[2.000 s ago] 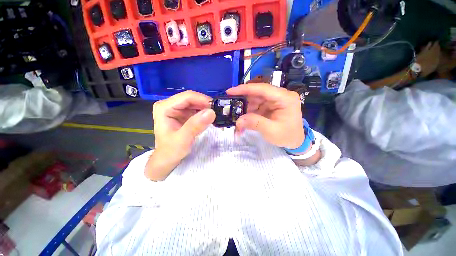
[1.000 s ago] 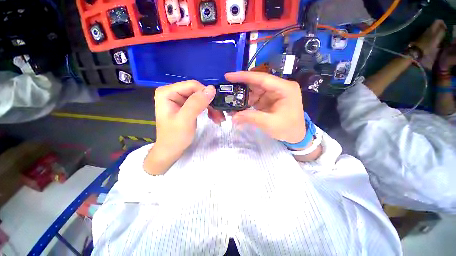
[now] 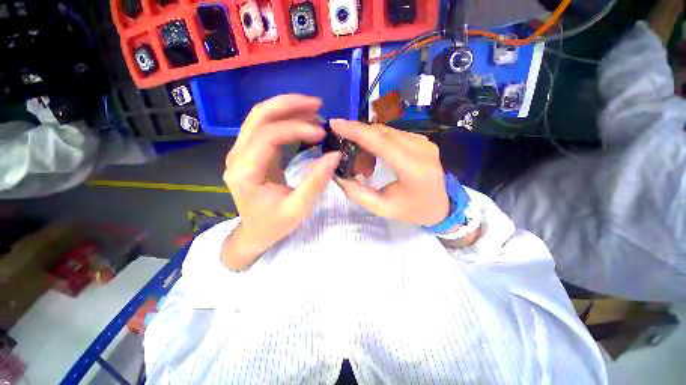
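A black smartwatch body is held in front of my chest, tilted so that mostly a narrow side shows. My right hand grips it between thumb and fingers. My left hand has its thumb tip at the near left side of the body, with its fingers raised and curved above. The left fingertips blur near the body's upper end. A red compartment tray lies beyond my hands with black, white and pink-white watch bodies in its pockets.
A blue plastic bin lies under the red tray's near edge. A black compartment tray with pale units is at its left. A blue-based test fixture with orange tube is at right. People in pale smocks are at both sides.
The watch body has turned from showing its open inner face to a steep tilt. My left fingers have lifted and spread. The view has shifted, and the person at right has moved an arm.
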